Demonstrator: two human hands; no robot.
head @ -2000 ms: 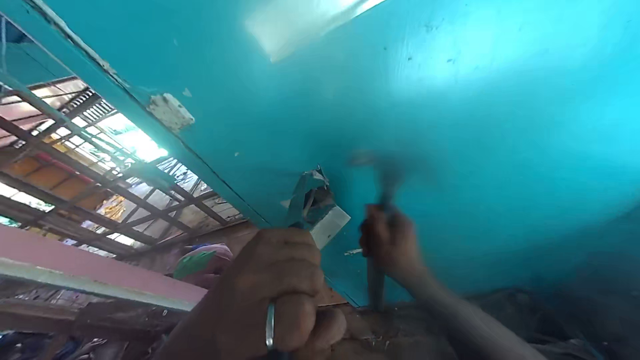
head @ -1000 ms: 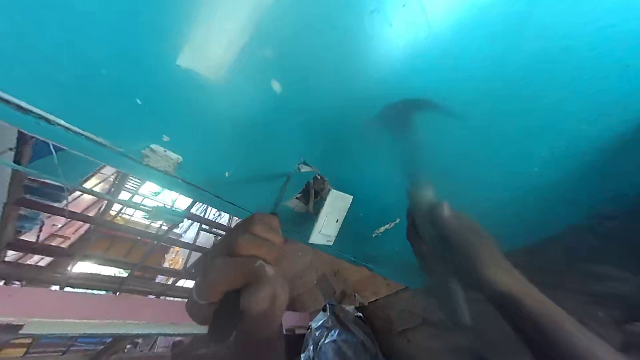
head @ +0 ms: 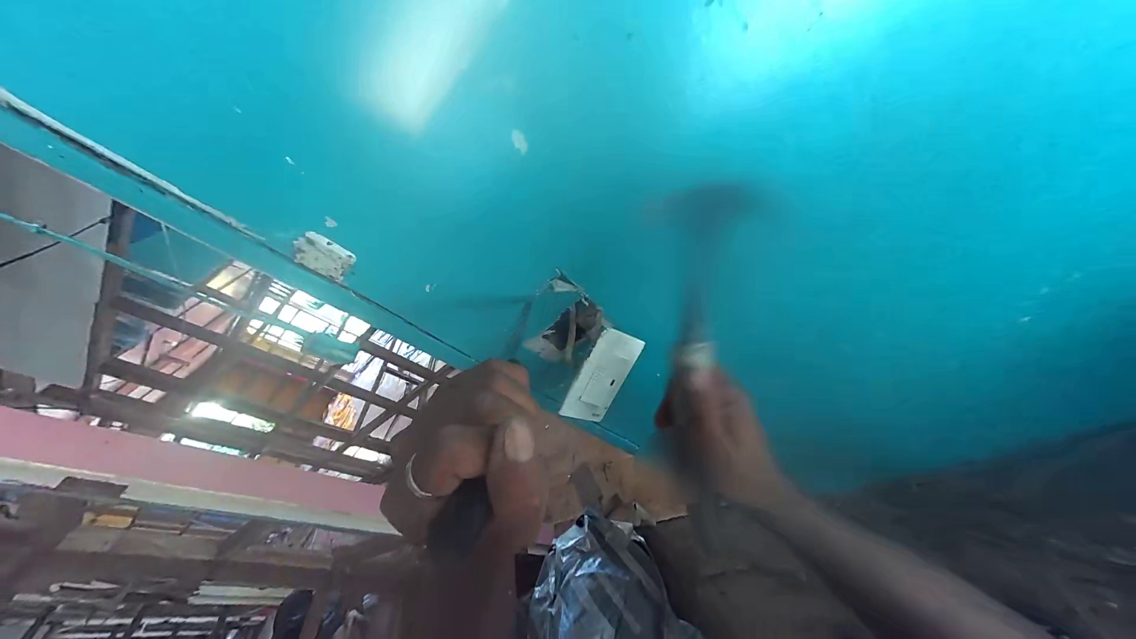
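My right hand (head: 714, 426) grips the handle of a hammer (head: 710, 204), whose head is blurred by motion in front of a turquoise painted wall (head: 843, 293). My left hand (head: 479, 453) is closed around a dark-handled tool; its thin metal shaft (head: 520, 330) points up at the wall. Whether it is a chisel or a screwdriver I cannot tell. Beside the shaft is a ragged hole (head: 572, 327) broken into the wall. A white rectangular switch or socket plate (head: 603, 374) sits tilted at the hole's lower right edge.
Crumpled dark plastic (head: 599, 581) lies below my hands, near brown cardboard-like material (head: 639, 479). At the left are a barred opening (head: 266, 355) and a pink ledge (head: 177, 461). A rough pale patch (head: 325, 256) marks the wall near its edge.
The hammer has kept moving in my right hand, blurred in every frame. My left hand still holds the tool by the hole. The crumpled plastic has come into view since the oldest frame.
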